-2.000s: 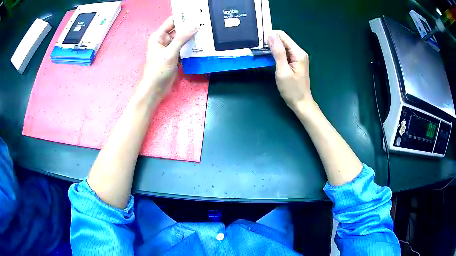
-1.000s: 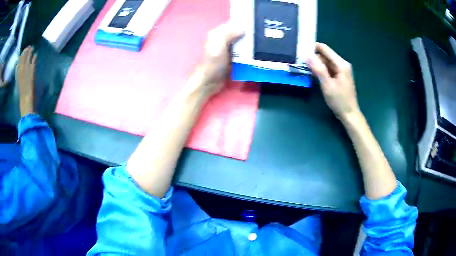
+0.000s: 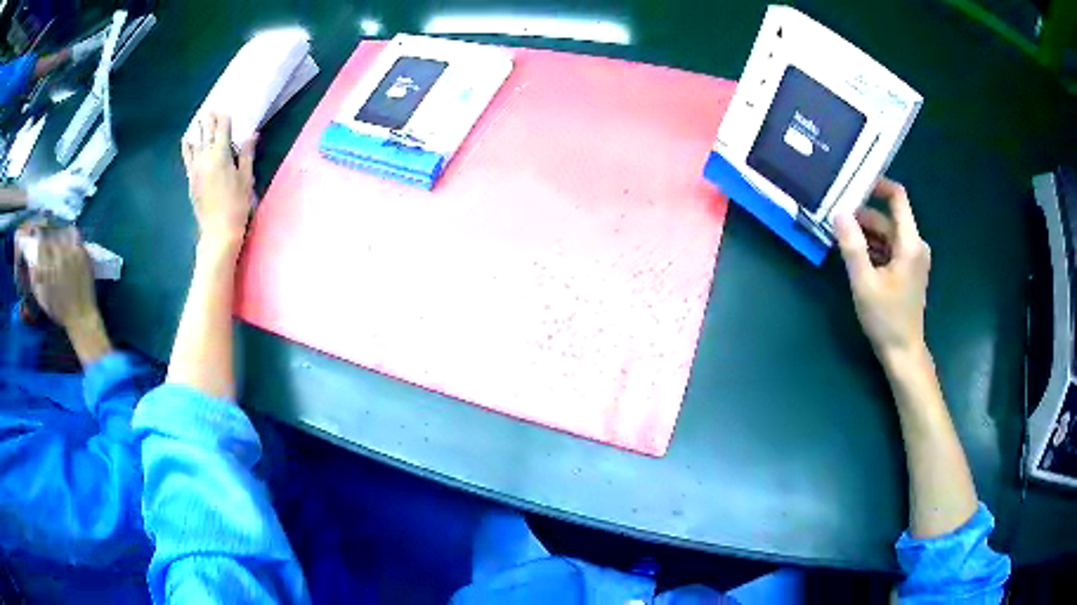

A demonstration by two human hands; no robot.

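My right hand (image 3: 888, 266) grips a retail box (image 3: 815, 130), white with a blue lower edge and a dark device picture, by its lower right corner. The box is tilted, over the right edge of the pink-red work mat (image 3: 508, 260). My left hand (image 3: 221, 177) is at the near end of a plain white box (image 3: 254, 83) beyond the mat's left edge, fingers on it; the fingertips' grip is partly unclear. Another retail box (image 3: 413, 101) lies at the mat's upper left.
The weighing scale (image 3: 1055, 331) is cut off at the right edge. At left, a neighbouring person's hand (image 3: 59, 278) and blue sleeve show, with a gloved hand (image 3: 59, 195) and white box parts (image 3: 95, 118) beyond. The dark green tabletop (image 3: 496, 479) curves along the front.
My left hand has let go of the held retail box and moved left to the plain white box. My right hand alone now holds the retail box, turned and tilted. The view has shifted left.
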